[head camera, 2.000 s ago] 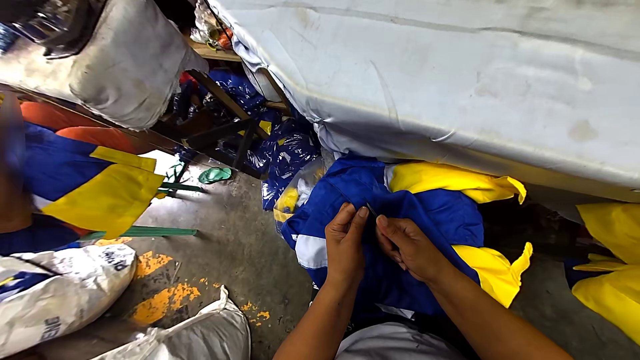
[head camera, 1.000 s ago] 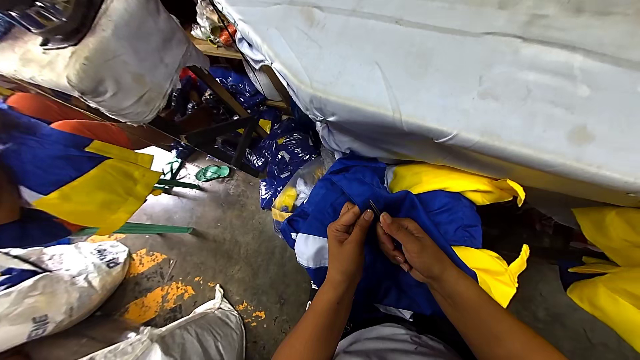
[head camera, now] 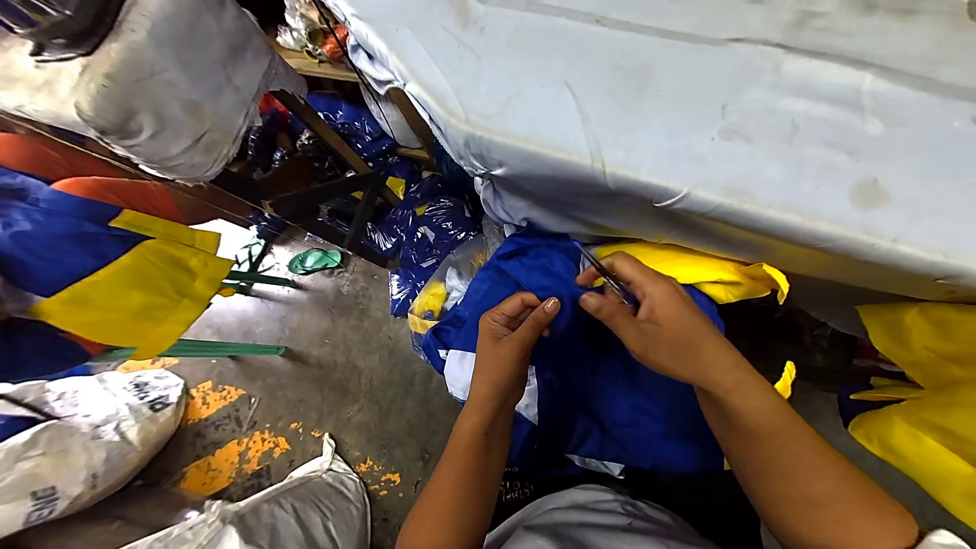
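A blue garment (head camera: 633,412) with white and yellow parts lies over my lap, against the cloth-covered table. My left hand (head camera: 512,343) pinches the blue fabric between thumb and fingertips; exactly what lies in the pinch is too small to tell. My right hand (head camera: 648,305) holds a small dark metal tool (head camera: 606,273), which looks like thread snips or tweezers, its tip pointing up and left over the cloth. A yellow part of fabric (head camera: 686,271) spreads behind my right hand, along the table's edge.
The table (head camera: 686,114) with a pale grey cover fills the upper right. Blue items in clear plastic (head camera: 438,229) lie beneath it. White sacks (head camera: 84,435) stand at lower left, near a green sandal (head camera: 315,261). A person's orange-clad leg (head camera: 114,194) and blue-yellow fabric (head camera: 137,290) are at left. Yellow fabric (head camera: 915,412) hangs at right.
My right hand has turned and lifted slightly, and the dark tool now shows clearly in it. My hands have moved a little apart. The yellow fabric below my right wrist is now mostly hidden.
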